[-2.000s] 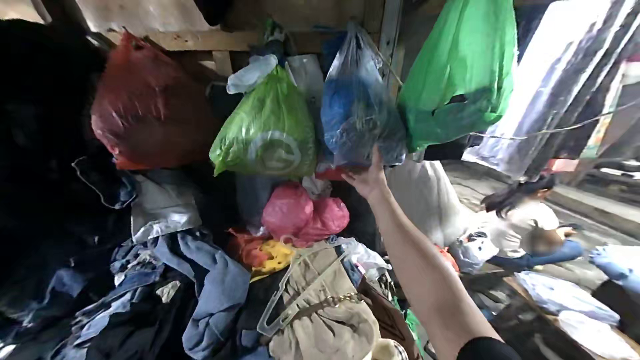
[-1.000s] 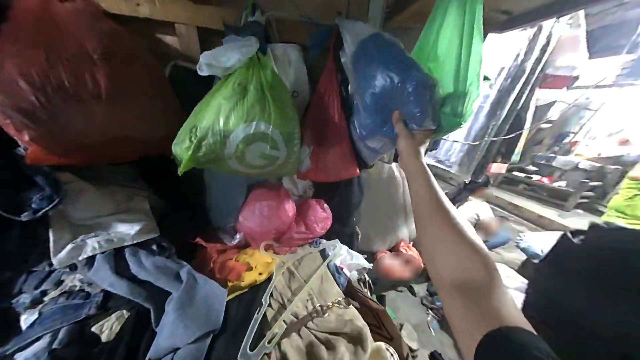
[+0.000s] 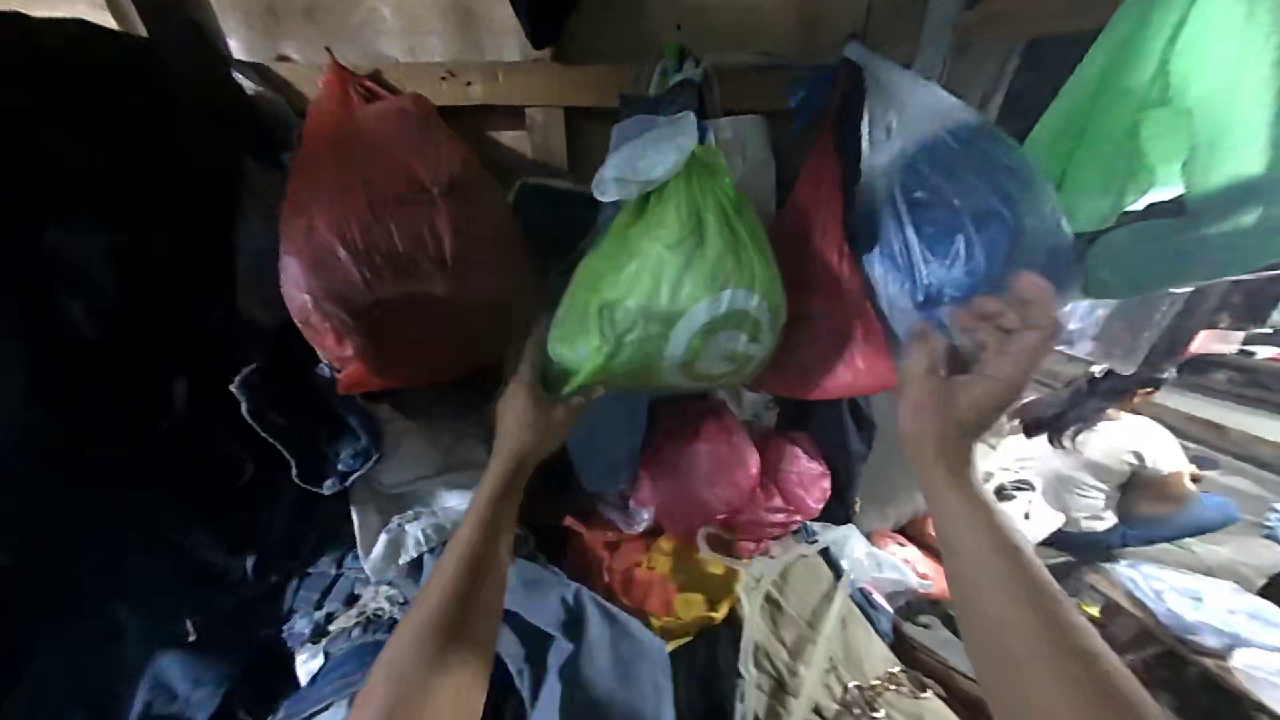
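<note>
Several filled plastic bags hang from a wooden rail. My left hand touches the lower left side of a light green bag with a white round mark; its fingers are partly hidden behind the bag. My right hand is raised at the bottom of a clear plastic bag with blue contents, fingers apart, not closed around it. A red bag hangs between these two. A larger dark red bag is left of my left hand. Pink bags sit below the green one.
Below lie piled clothes, with blue-grey cloth, beige cloth and a yellow bag. A bright green bag hangs at the upper right. A person sits on the ground at the right. Dark cloth fills the left side.
My left hand has come into view and reached the light green bag. My right hand stays by the clear bag with blue contents. The red bag, mostly hidden at first, shows beside it.
</note>
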